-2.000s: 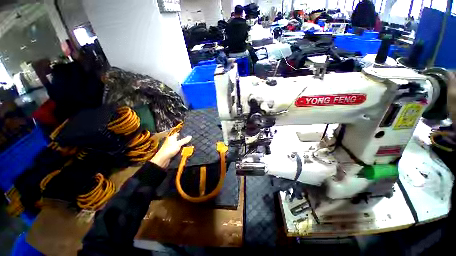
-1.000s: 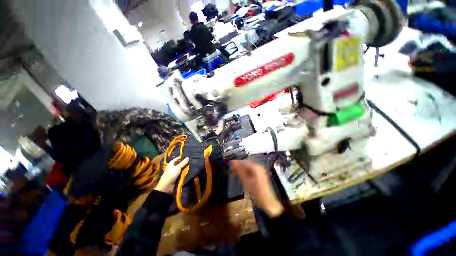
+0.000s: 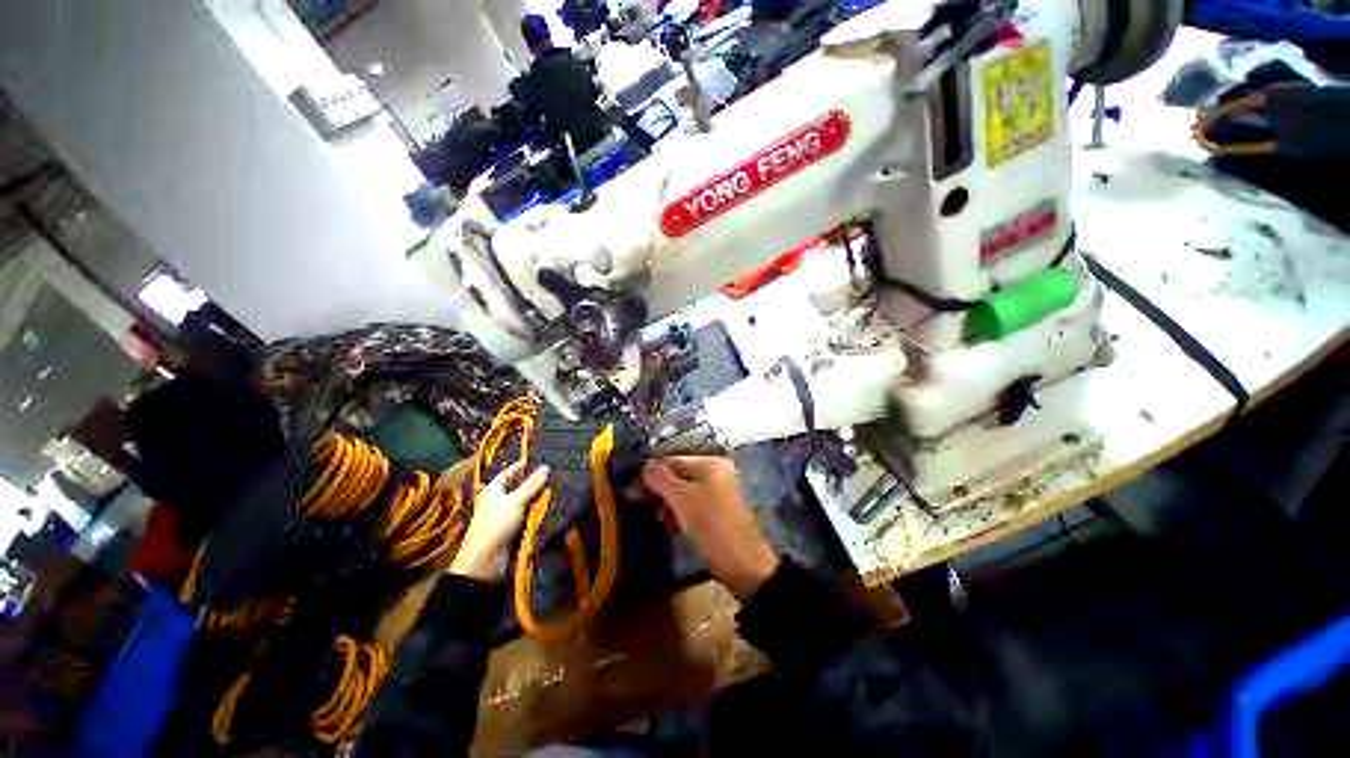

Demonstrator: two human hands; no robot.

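Observation:
The dark bag body panel [image 3: 560, 444] lies at the left end of the white sewing machine [image 3: 770, 193], its upper right edge by the needle area [image 3: 600, 388]. A yellow-orange bag handle [image 3: 604, 551] loops down from it towards me, and a second handle [image 3: 504, 438] shows at its left. My left hand [image 3: 501, 521] rests on the panel's left side, thumb and fingers at the handle. My right hand [image 3: 702, 507] pinches the panel's right edge just below the cylinder arm [image 3: 785, 407]. The fingertips of the right hand are partly hidden in dark material.
Stacked black pieces with bunched orange handles [image 3: 344, 477] lie at left, before a camouflage cloth [image 3: 378, 363]. A brown board [image 3: 629, 652] is under the work. The white tabletop [image 3: 1184, 319] at right holds a dark piece [image 3: 1303, 122]. A person [image 3: 560, 92] is in the background.
Since the first frame the view has tilted and the panel has come to the needle area. My right hand has come in from the right and, since the second frame, closed on the panel's edge.

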